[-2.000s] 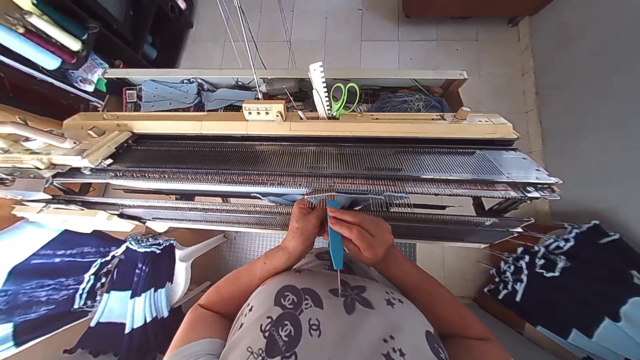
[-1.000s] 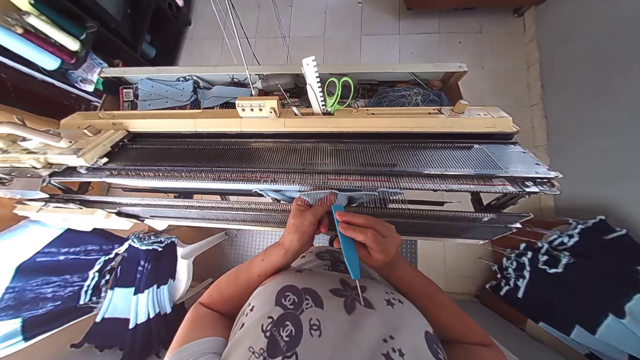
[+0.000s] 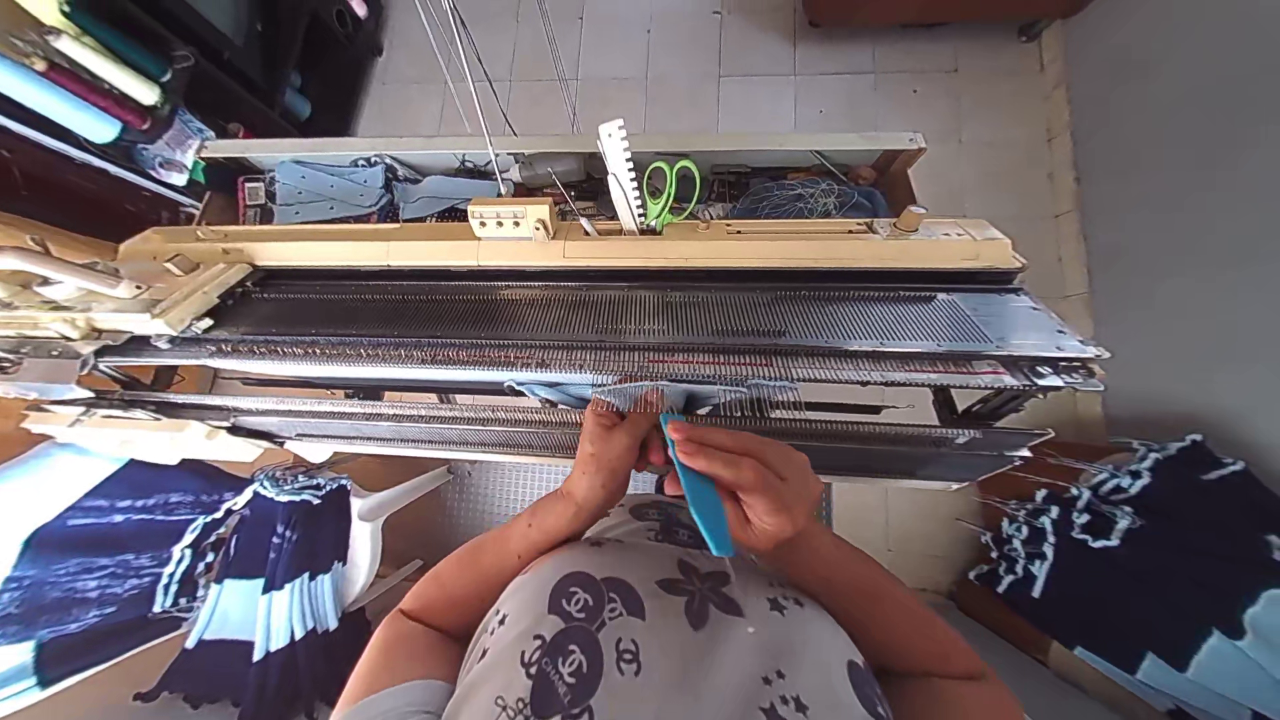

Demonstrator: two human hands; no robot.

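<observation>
A knitting machine [image 3: 620, 310] with two needle beds spans the view in front of me. Light blue knitted fabric [image 3: 560, 390] hangs at the gap between the beds, along the extended needles. My left hand [image 3: 612, 440] pinches this fabric from below, its fingertips partly hidden under the needles. Just to the right, my right hand [image 3: 750, 480] holds a blue-handled tool [image 3: 700, 490], tilted, with its upper end near the fabric and a thin metal shaft pointing back toward my shirt. Whether the tool touches a stitch is too small to tell.
Green-handled scissors [image 3: 672, 195] and a white toothed comb [image 3: 622, 180] stand behind the machine, by a long tray [image 3: 910, 150] of fabric pieces and yarn. Yarn cones [image 3: 60, 100] lie at the upper left. Navy and light blue knits [image 3: 270, 560] hang at the left, and more [image 3: 1150, 560] at the right.
The blue-handled tool stood nearly upright two seconds ago and now leans, its lower end farther right. My left hand stays at the fabric.
</observation>
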